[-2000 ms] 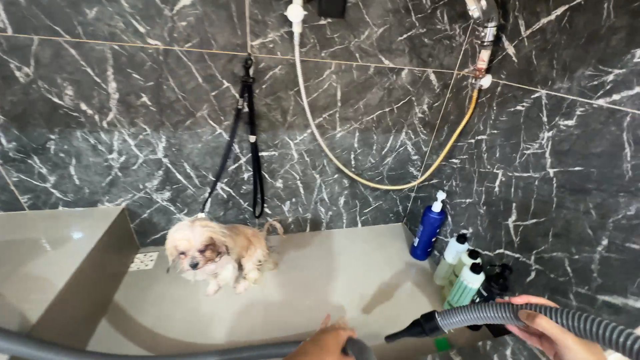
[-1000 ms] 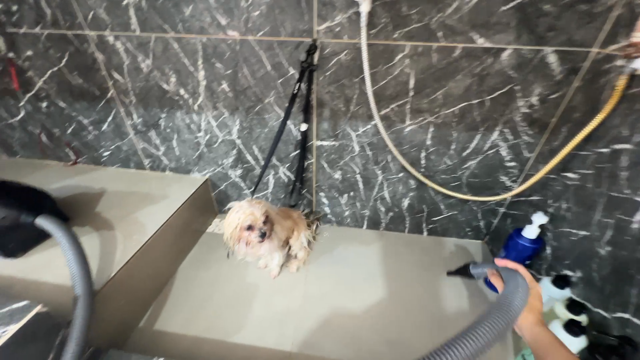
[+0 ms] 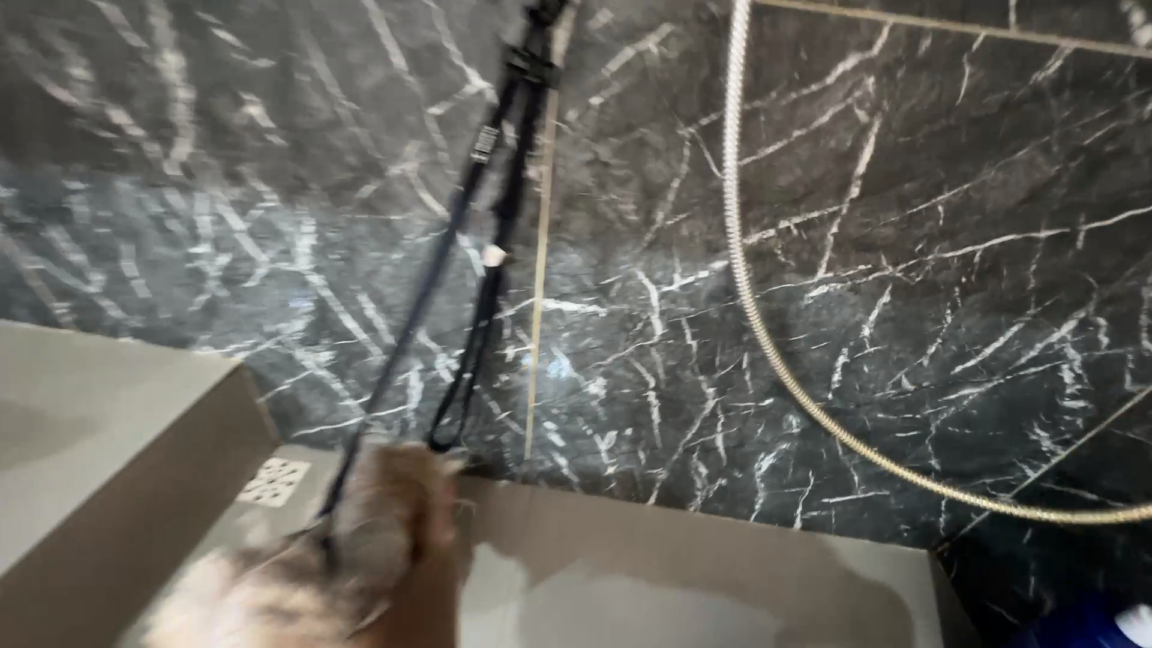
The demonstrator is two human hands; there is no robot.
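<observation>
A small cream and tan dog [image 3: 243, 594] is at the bottom left, heavily blurred, with its lower part cut off by the frame. A dark leash [image 3: 423, 297] runs from a fastening high on the wall down to the dog's neck area, and a loop of it hangs beside the strap. At the dog's side rises a blurred tan-brown shape, apparently my left hand [image 3: 427, 558] against the fur; blur hides its fingers and any grip. My right hand is out of view, as is the grey ribbed hose.
Dark marble-look tiles [image 3: 648, 360] form the wall. A metal shower hose [image 3: 747, 306] hangs in a curve at right. Below are a wet grey ledge [image 3: 702, 621], a perforated drain cover [image 3: 274, 481], a raised block [image 3: 99, 423] at left and a blue bottle [image 3: 1071, 625] at lower right.
The view has moved much closer to the dog and wall. My right hand and the grey ribbed hose it held have left the view. A blurred hand-like shape now shows by the dog.
</observation>
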